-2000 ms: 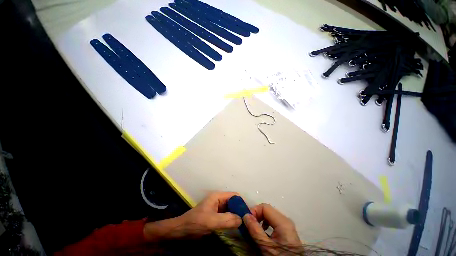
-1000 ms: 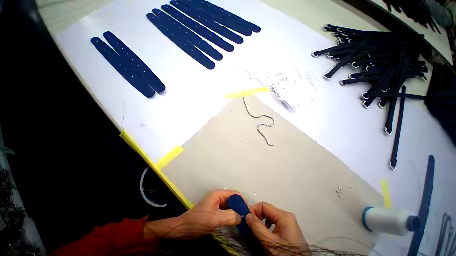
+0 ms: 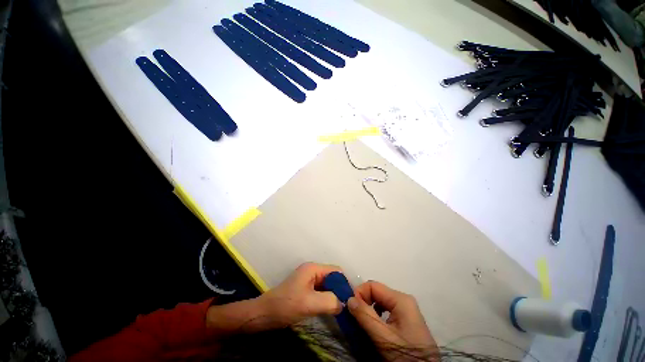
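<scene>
A navy strap piece (image 3: 339, 284) is held over the near edge of the beige board (image 3: 318, 219), its rounded end pointing up. My left hand (image 3: 300, 297) grips it from the left, thumb and fingers closed on it. My right hand (image 3: 392, 318) pinches at the strap from the right, fingertips close to my left thumb. A tiny pale speck shows between the fingertips. A needle cannot be made out. The strap's lower part is hidden by my right hand and dark strands of hair.
Dotted navy straps (image 3: 187, 95) lie far left, more (image 3: 283, 53) beyond. A bead bag (image 3: 414, 127) and wavy cord (image 3: 366, 170) lie ahead. A white thread cone (image 3: 548, 316), a lone strap (image 3: 601, 290) and loose beads (image 3: 477, 275) are right. A dark strap heap (image 3: 530, 92) is far right.
The view has shifted slightly. Both hands stay on the strap in nearly the same place, with only small finger movements.
</scene>
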